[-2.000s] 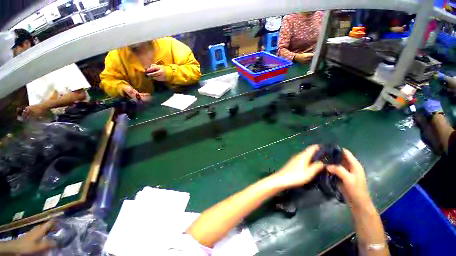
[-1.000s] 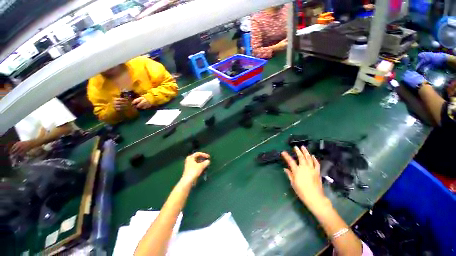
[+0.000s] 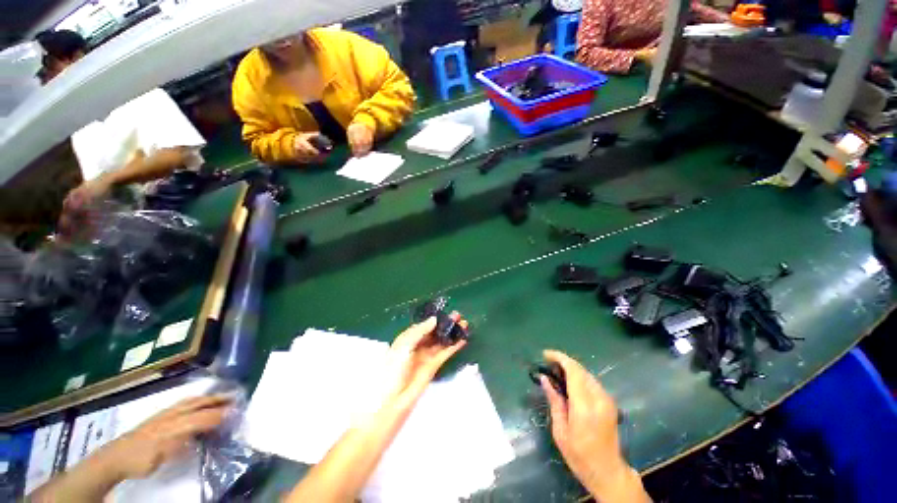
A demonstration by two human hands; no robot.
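Note:
My left hand (image 3: pixel 423 352) holds a black power adapter (image 3: pixel 448 329) just above the bench, beyond the white plastic bags. My right hand (image 3: pixel 580 413) is to its right, with fingers curled around a small black item (image 3: pixel 547 374), probably an adapter's bundled cord. Overlapping white plastic bags (image 3: pixel 320 393) lie in front of me on the green bench, partly under my left forearm. A loose pile of black adapters and cords (image 3: pixel 723 314) lies on the right, and one shows a pale label.
A conveyor (image 3: pixel 393 241) carries scattered adapters. A wood-edged tray (image 3: pixel 211 305) with bagged units and a plastic roll (image 3: pixel 246 285) are at left. Another person's hand (image 3: pixel 177 427) is lower left. A blue bin (image 3: pixel 846 422) is lower right. A person in yellow (image 3: pixel 325 88) works opposite.
My left hand has come back toward the bags and now shows an adapter. My right hand has left the loose pile, moved nearer me and closed around a black item. The view has shifted.

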